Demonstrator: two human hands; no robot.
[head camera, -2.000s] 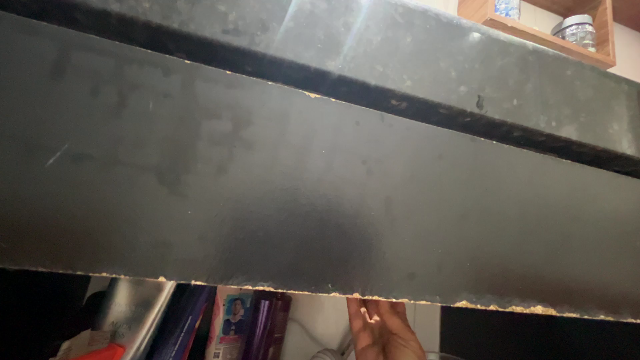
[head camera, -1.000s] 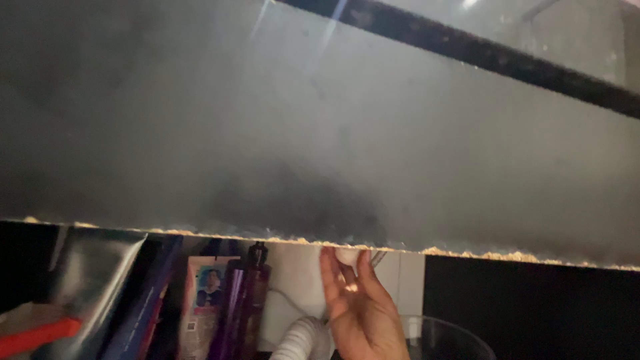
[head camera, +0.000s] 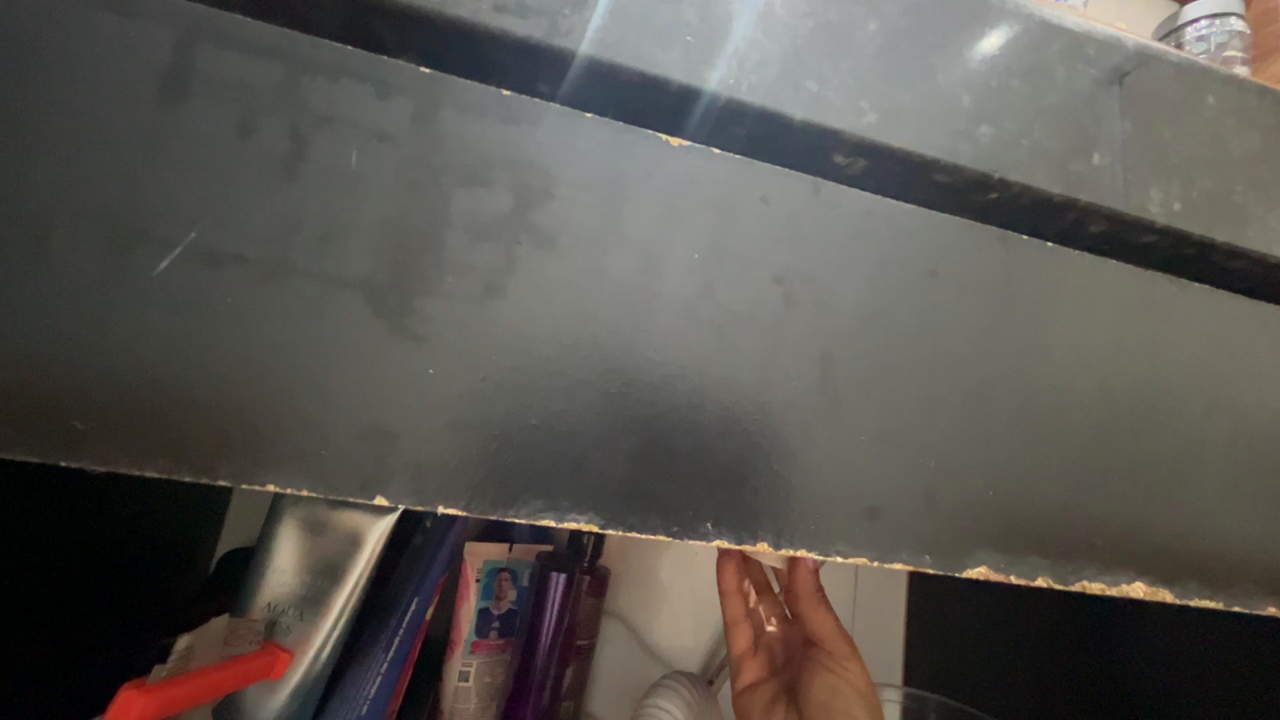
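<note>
My right hand (head camera: 795, 640) reaches up from the bottom of the head view, right of centre, with its palm toward the camera. Its fingertips pinch a small white object (head camera: 768, 560), mostly hidden behind the chipped lower edge of a dark board (head camera: 640, 300). Just left of the hand are a white ribbed, coiled item (head camera: 680, 697) and a thin pale cord. Farther left, a pink and white tube (head camera: 478, 625) stands beside a purple bottle (head camera: 540, 635). My left hand is out of view.
A silvery tube (head camera: 315, 590), a blue package (head camera: 385, 635) and a red-orange plastic piece (head camera: 200, 682) crowd the lower left. Part of a clear round rim (head camera: 935, 702) shows at lower right. A lidded clear jar (head camera: 1212, 38) is at the upper right.
One second ago more of the white object showed between my right fingertips; the board's edge now hides most of it. The view has shifted upward since then.
</note>
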